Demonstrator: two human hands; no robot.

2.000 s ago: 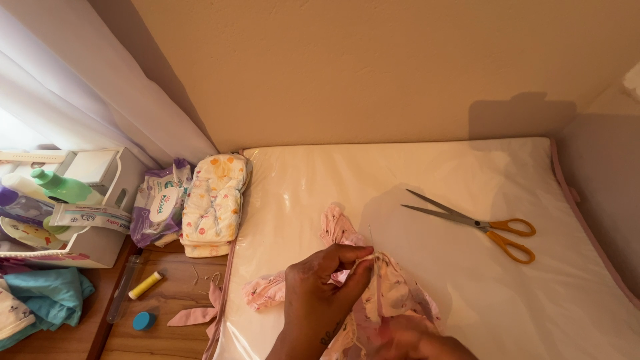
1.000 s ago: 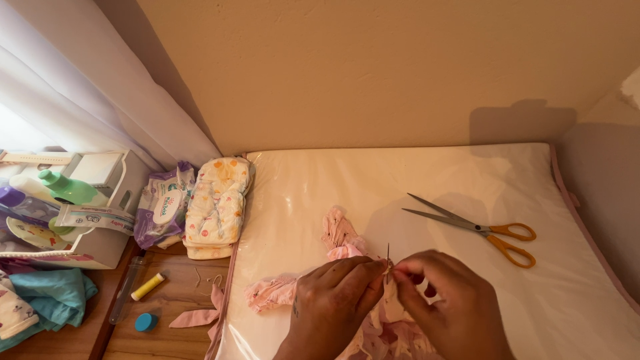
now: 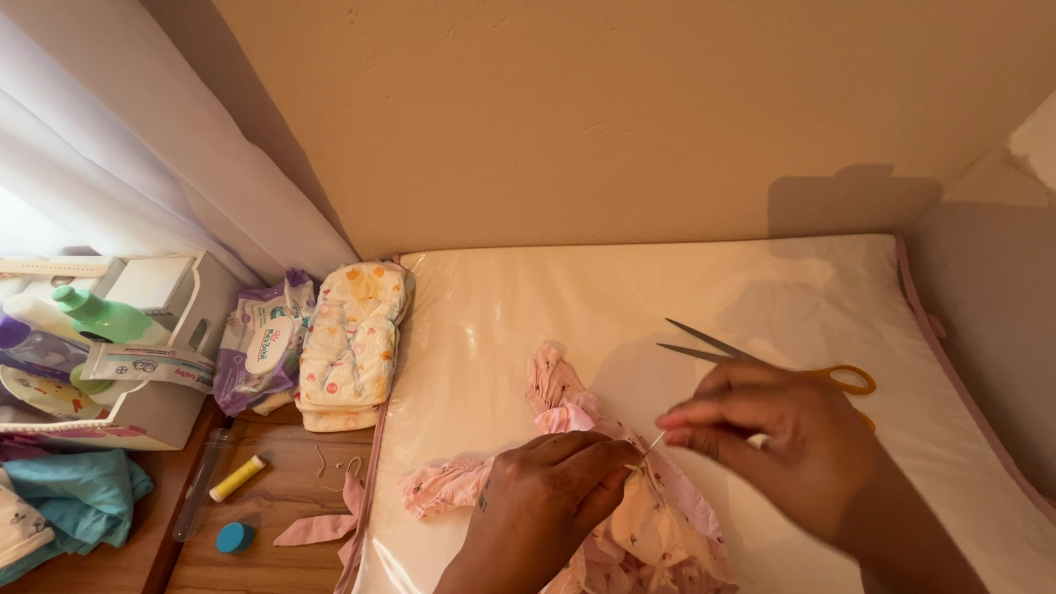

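Observation:
A pink patterned garment with ruffled parts [image 3: 660, 516] lies on the white padded mat, low in the view. My left hand [image 3: 553, 495] pinches its fabric edge between thumb and fingers. Just to the right, my right hand [image 3: 767, 437] is raised over the mat, with a thin pale needle or thread [image 3: 656, 443] pinched in its fingertips, reaching toward the fabric at my left fingertips. Scissors with orange handles [image 3: 701, 340] lie with blades apart behind my right hand, which partly hides the handles.
Left of the mat [image 3: 511, 289] are a stack of diapers [image 3: 351, 346], a wipes pack [image 3: 262, 342] and a white organizer [image 3: 177, 412] with bottles. On the wooden surface lie a yellow thread spool [image 3: 238, 478], a blue cap [image 3: 235, 538], a clear tube [image 3: 202, 487] and a pink fabric bow [image 3: 318, 530].
My right hand has moved up and to the right, away from my left hand, and now overlaps the scissors. My left hand keeps its pinch on the garment.

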